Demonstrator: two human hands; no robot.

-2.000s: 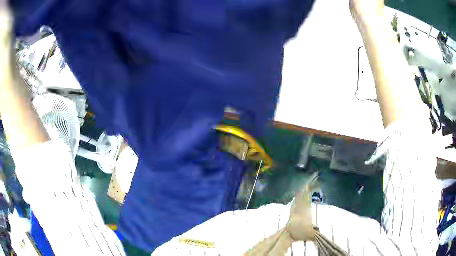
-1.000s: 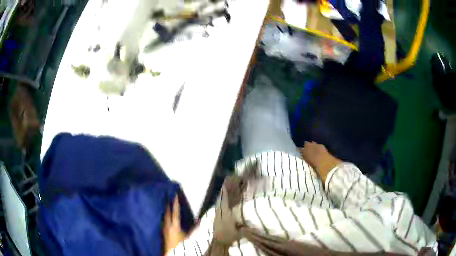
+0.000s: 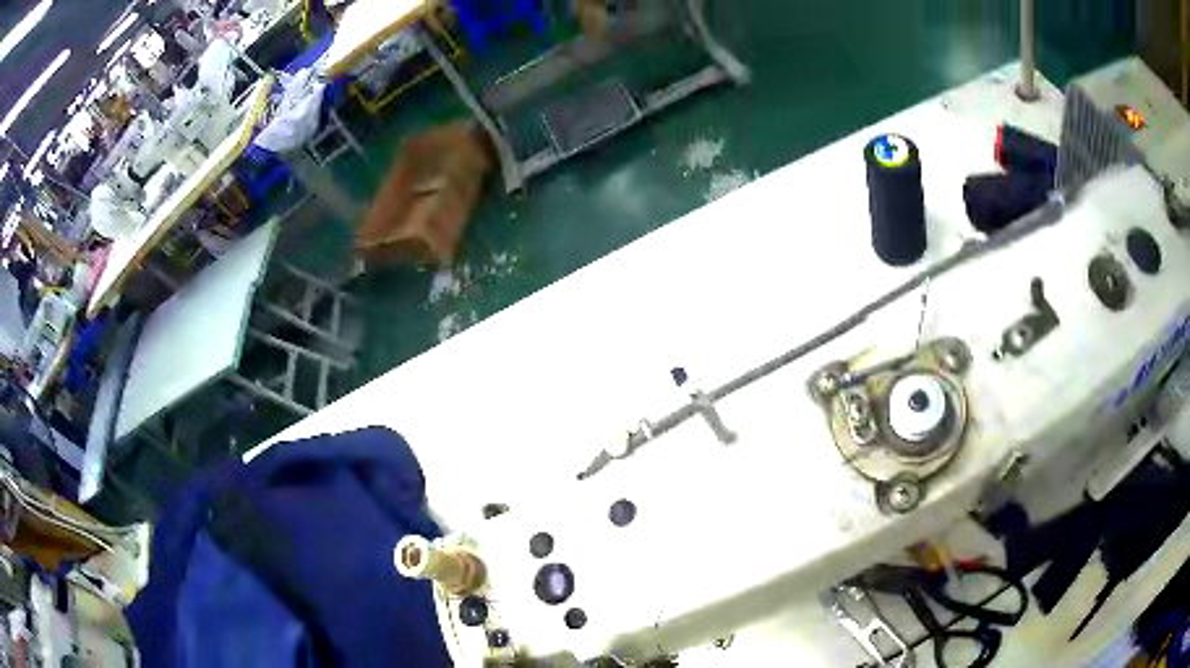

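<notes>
A cream-white sewing machine head [image 3: 770,496] fills the front right of the view, seen close from above. It carries a round metal bobbin winder [image 3: 916,411] and a brass-coloured post [image 3: 444,564]. Navy blue cloth [image 3: 313,548] lies bunched at the lower left, beside the end of the machine head. Black-handled scissors [image 3: 972,613] lie at the lower right, partly cut off by the machine's edge. Neither of my hands is in the picture.
A black thread cone [image 3: 898,202] stands behind the machine head, with dark spools [image 3: 1005,196] to its right. A cardboard box [image 3: 428,196] is on the green floor. A pale table [image 3: 196,346] and other sewing stations stand at the left.
The view has swung from my lap and the white table to the top of the machine. Both hands have left the picture. The navy cloth still shows at the lower left.
</notes>
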